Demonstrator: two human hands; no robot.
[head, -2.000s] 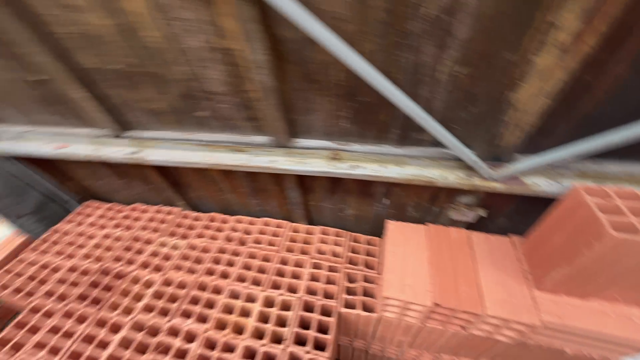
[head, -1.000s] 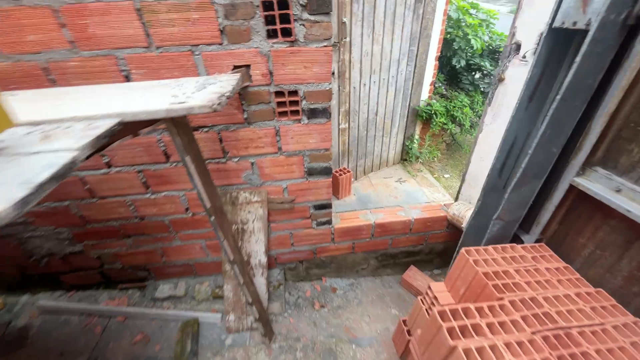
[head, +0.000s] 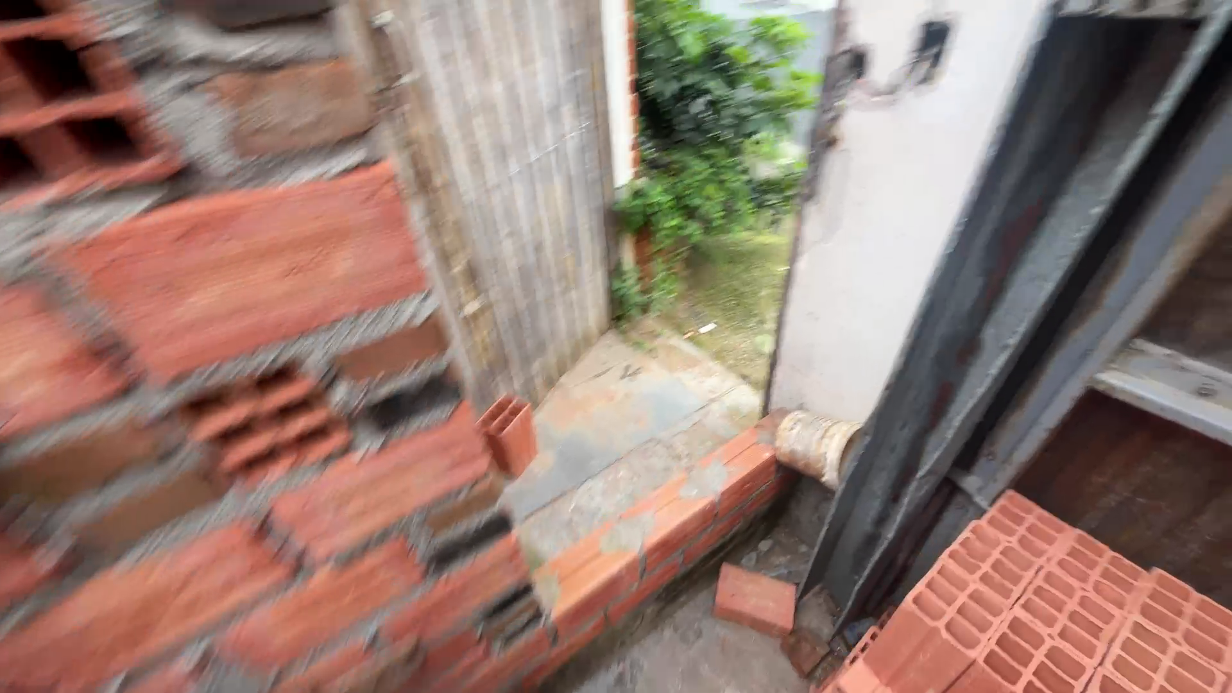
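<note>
Neither my left hand nor my right hand shows in the head view. A low course of red hollow bricks (head: pixel 664 525) with mortar patches spans the doorway. At its left end, a small hollow brick piece (head: pixel 508 435) stands upright beside the brick wall (head: pixel 250 260). An off-white cylindrical container (head: pixel 816 445) lies on its side at the right end of the course. A loose brick (head: pixel 756 599) rests on the floor below, near a stack of hollow bricks (head: pixel 1059 616) at the lower right.
A weathered wooden door (head: pixel 510 183) stands behind the low course, with a concrete slab (head: pixel 635 423) in front of it. Green plants (head: pixel 722 125) grow outside. Dark metal posts (head: pixel 1001 269) rise at the right, beside a pale panel (head: pixel 885 212).
The view has swung from the stacked bricks to the brick wall and doorway, then closer to the doorway. No hand shows in any frame.
</note>
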